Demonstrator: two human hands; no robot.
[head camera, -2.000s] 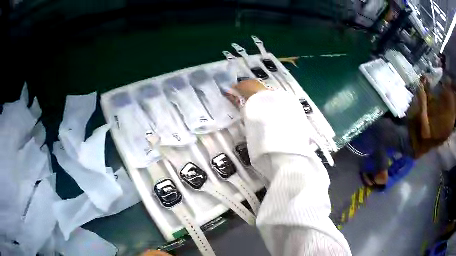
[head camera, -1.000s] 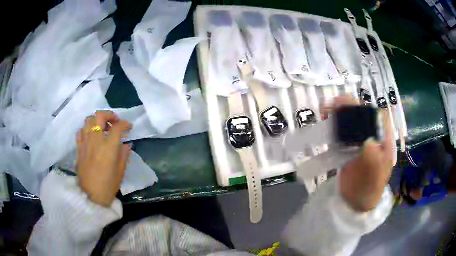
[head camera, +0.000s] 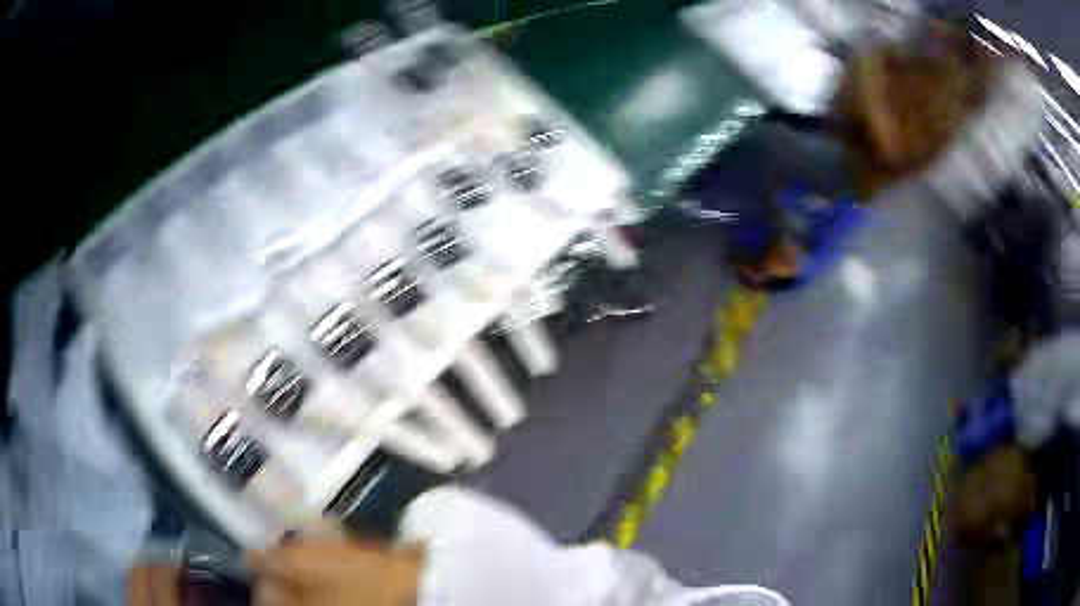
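Observation:
The view is strongly blurred. The white tray (head camera: 178, 483) lies tilted on the green bench, with a row of smartwatches (head camera: 344, 331) and pale straps (head camera: 480, 379) hanging over its near edge. White sleeves (head camera: 225, 225) cover its far slots. My right hand (head camera: 338, 571) is at the bottom left, cut off by the edge, its fingers closed at a dark shape that looks like a smartwatch (head camera: 216, 580). A small part of my left hand (head camera: 154, 582) shows on the other side of it; its grip is unclear.
Loose white sleeves (head camera: 59, 438) lie at the left. Another white tray (head camera: 770, 53) is at the top right of the green bench (head camera: 628, 71). A person (head camera: 912, 107) is beside it, near a blue stool (head camera: 817, 237). Yellow-black tape (head camera: 675, 444) marks the grey floor.
The view has swung right, so the tray now appears further left and tilted. My right hand and the dark watch shape are now at the bottom left, close to my left hand.

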